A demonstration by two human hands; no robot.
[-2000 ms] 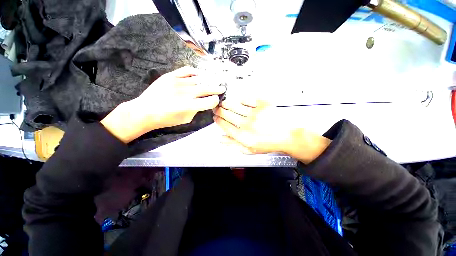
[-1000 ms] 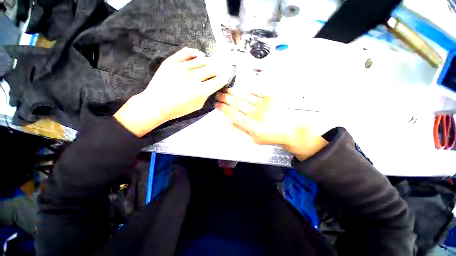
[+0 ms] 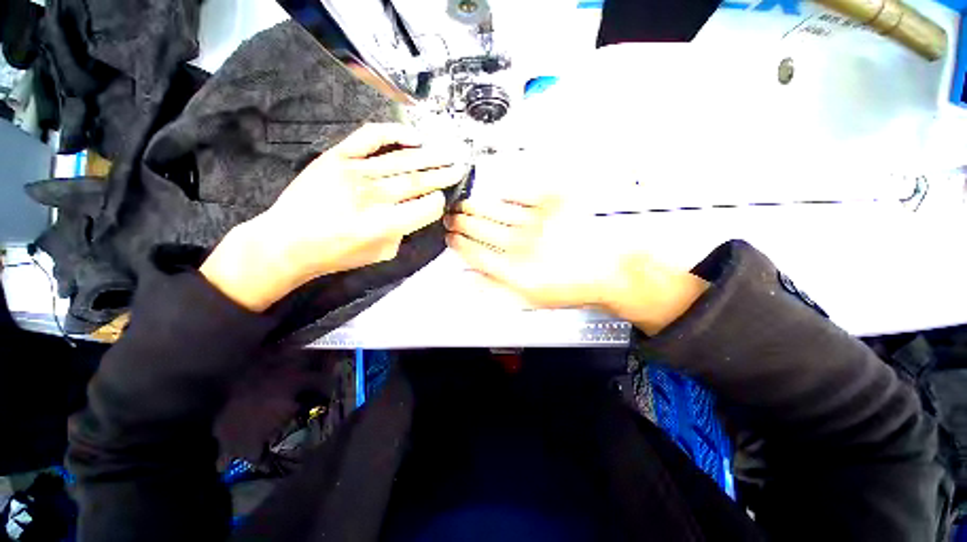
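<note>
A black to dark grey garment [image 3: 239, 143] lies bunched on the left of the white machine bed [image 3: 742, 254]. My left hand [image 3: 345, 206] lies flat on the garment, its fingertips at the dark edge by the needle area. My right hand [image 3: 541, 249] is beside it, its fingertips touching the same narrow dark edge [image 3: 458, 193]. The fingertips of both hands nearly meet. The presser foot area [image 3: 467, 143] is just beyond the fingertips, washed out by glare. The round chrome machine part [image 3: 487, 103] is above it.
A black strap [image 3: 652, 19] hangs at the top. A wooden-handled tool [image 3: 891, 23] lies at the top right. The ruler-marked table edge [image 3: 604, 331] runs in front of me. A blue crate [image 3: 684, 413] is below. A grey box [image 3: 23, 191] stands far left.
Since one second ago the view has shifted, and the red handles at right are out of sight. Both hands remain at the garment edge, close to the presser foot.
</note>
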